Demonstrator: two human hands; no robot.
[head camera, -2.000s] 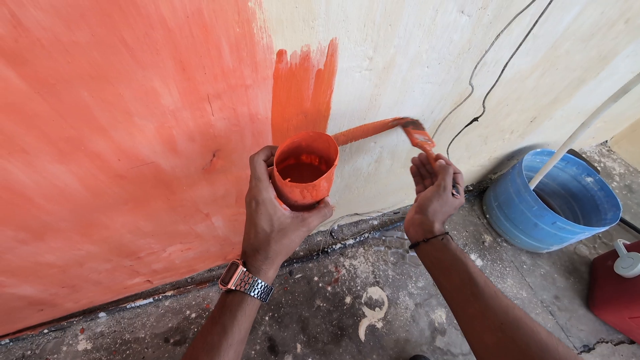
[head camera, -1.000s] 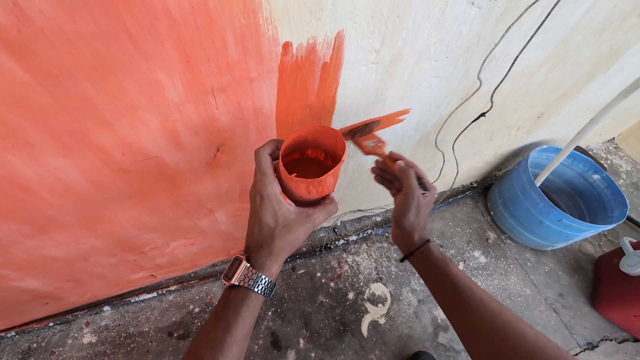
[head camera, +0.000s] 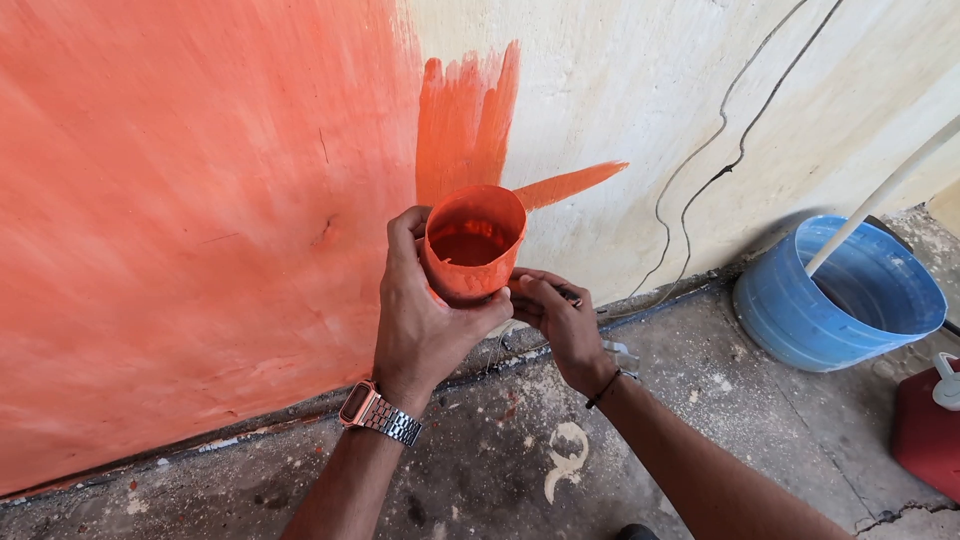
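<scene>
My left hand (head camera: 439, 319), with a metal-banded watch (head camera: 379, 414) on its wrist, holds an orange-coated cup (head camera: 474, 281) with orange paint inside. My right hand (head camera: 559, 319) grips the handle of a paintbrush (head camera: 570, 295) just right of the cup's lower side; the brush's bristles are hidden behind the cup. Behind them, the wall is coated orange (head camera: 187, 187) on the left and is off-white (head camera: 600, 90) on the right. Brighter orange strokes (head camera: 465, 127) run upward above the cup, and one slanting stroke (head camera: 574, 186) reaches to the right.
A blue plastic tub (head camera: 832, 330) with a pale pole (head camera: 885, 195) in it stands on the right by the wall. A red container (head camera: 926, 439) is at the right edge. Dark wires (head camera: 739, 161) hang down the wall. The concrete floor (head camera: 480, 465) is paint-spattered.
My right hand has moved left and down with the brush, from the slanting stroke on the wall to beside the cup. My left hand still holds the cup.
</scene>
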